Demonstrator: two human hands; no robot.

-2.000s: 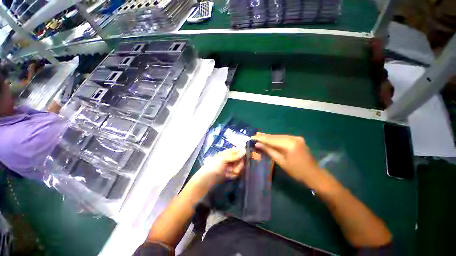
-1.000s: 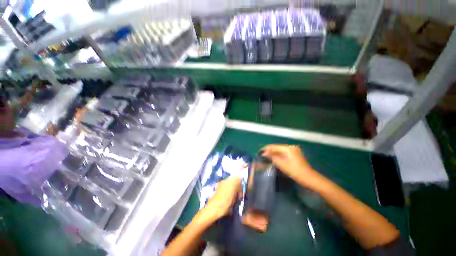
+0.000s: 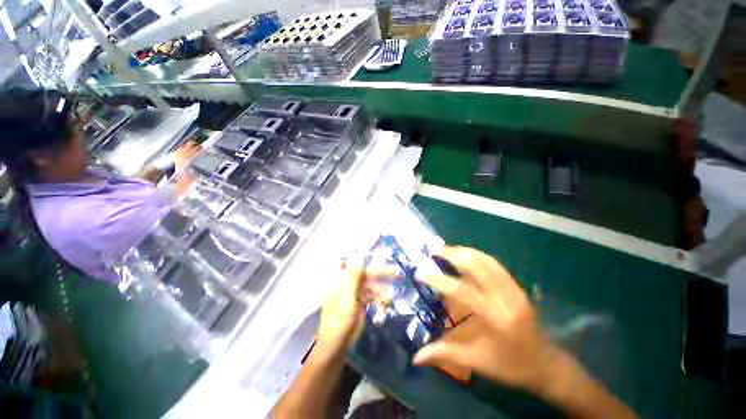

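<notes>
A glossy dark blue-black film sheet (image 3: 402, 299) with silvery glare lies between my hands on the green bench. My left hand (image 3: 348, 303) is blurred at the sheet's left edge; its fingertips are hard to make out. My right hand (image 3: 499, 323) is over the sheet's right side, thumb and fingers spread apart across it; whether it grips the sheet is unclear. Parts of an orange-brown block (image 3: 460, 314) show beneath my right hand. No black housing is visible in either hand.
A clear blister tray (image 3: 245, 196) of black housings lies at left on white sheets (image 3: 307, 278). Two small dark pieces (image 3: 561, 177) lie behind the white ledge. A black smartphone (image 3: 705, 327) is at right. Stacked trays (image 3: 528, 53) stand on the rear shelf. A person in purple (image 3: 98, 213) is at far left.
The view has shifted. The dark housing that was between my hands is no longer seen there. My right hand has moved over the film sheet. Two dark pieces now show behind the ledge, where one showed before.
</notes>
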